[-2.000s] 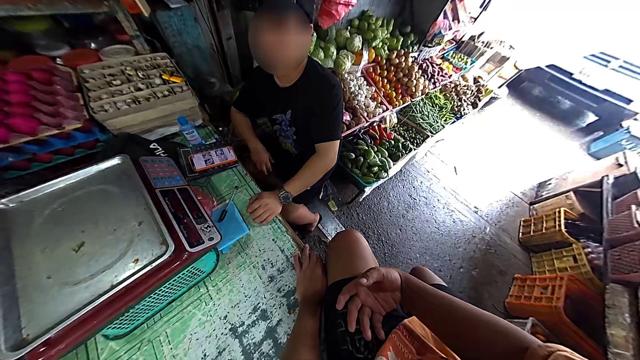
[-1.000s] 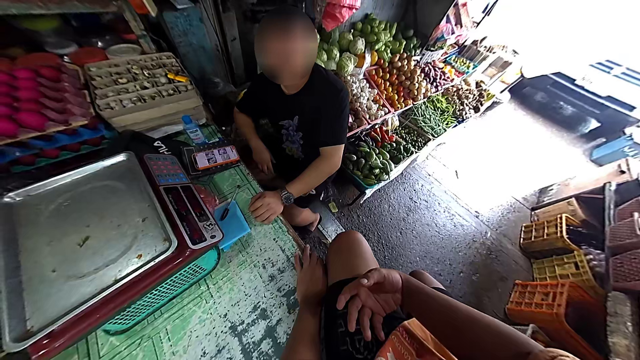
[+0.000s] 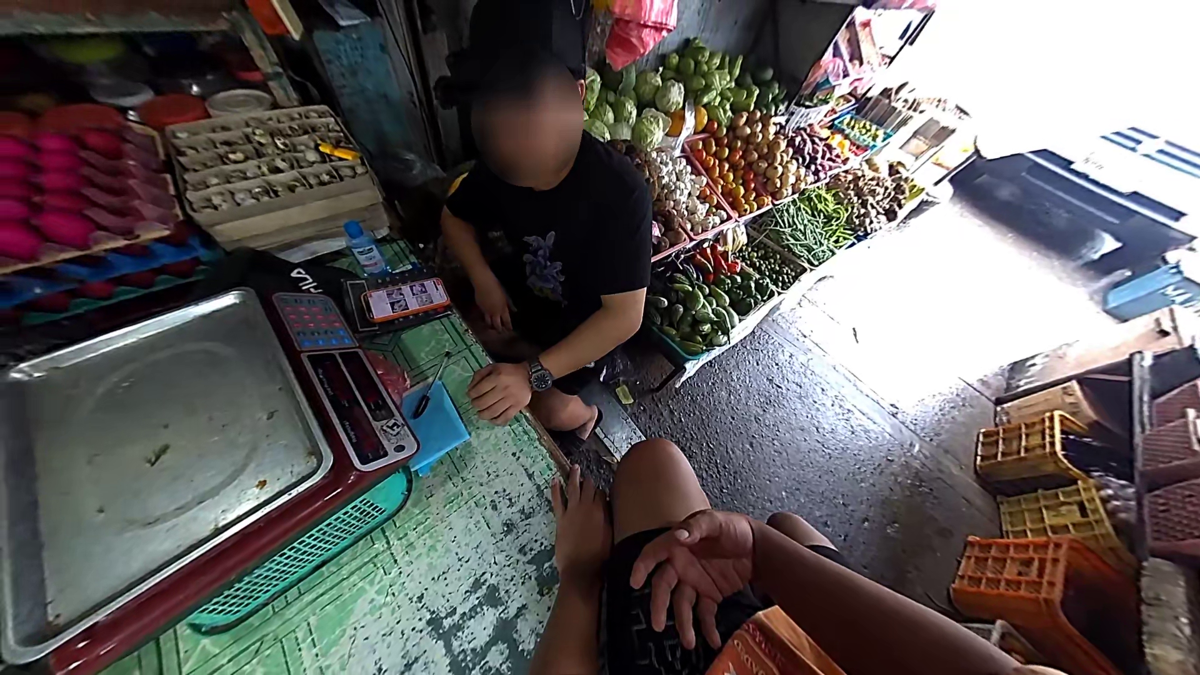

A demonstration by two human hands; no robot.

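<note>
My left hand rests at the edge of the worn green table, beside my knee, with nothing seen in it. Palm up over my lap, my right hand is empty, its fingers spread and slightly curled. An orange printed bag or packet lies below it, partly cut off by the frame. Across the table's corner sits a person in a black T-shirt, one hand on the tabletop near a blue pad or cloth with a dark pen-like object on it. A digital scale with a metal tray stands at left.
A green plastic basket is under the scale. Behind are a phone, a blue-capped bottle, a carton of small eggs and pink eggs. Vegetable bins line the back; plastic crates stand at right beyond the wet floor.
</note>
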